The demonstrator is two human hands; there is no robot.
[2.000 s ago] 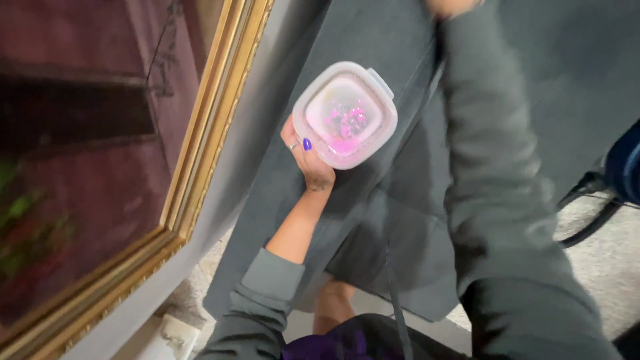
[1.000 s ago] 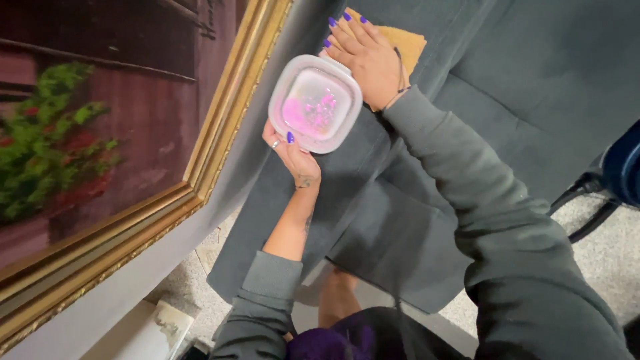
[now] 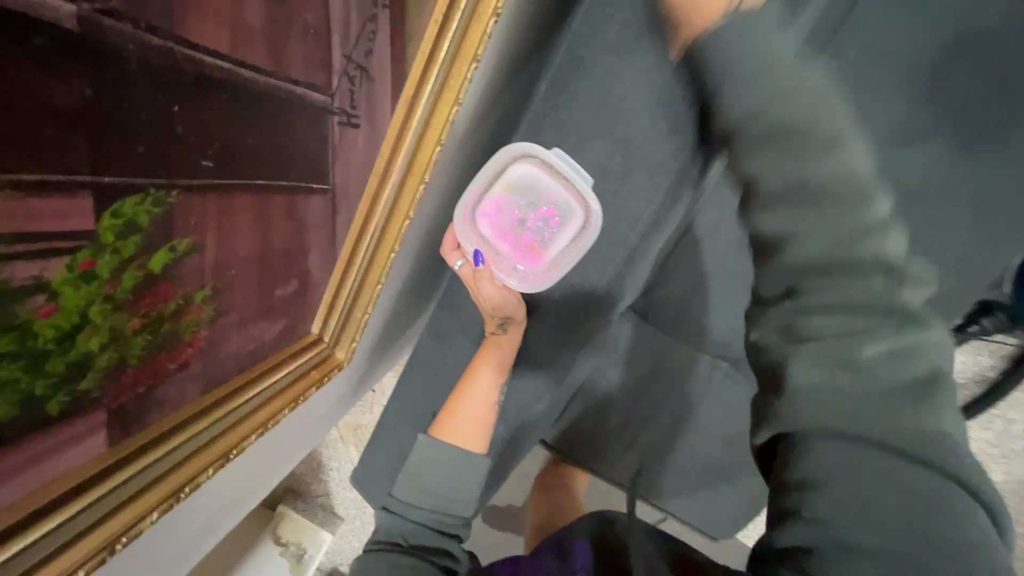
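My left hand (image 3: pixel 484 276) grips the lower left side of a squarish translucent plastic container (image 3: pixel 528 216) with pink contents or liquid in it, holding it over the grey upholstered sofa (image 3: pixel 632 96). A ring and a purple nail show on that hand. At the top edge of the view is part of my right hand (image 3: pixel 700 16), blurred and cut off, over the far part of the sofa. Its fingers, and anything in them, are out of sight. The grey sleeve of my right arm covers much of the right side.
A painting in a gilded picture frame (image 3: pixel 336 336) hangs on the white wall (image 3: pixel 400 320) close to the sofa's left. A black hose or cable (image 3: pixel 996 392) lies on the speckled floor at the right. A pale carved piece (image 3: pixel 300 540) stands at the bottom left.
One second ago my right hand lay on a tan cloth beside the container. It has moved away along the sofa to the top edge, and the cloth is no longer seen.
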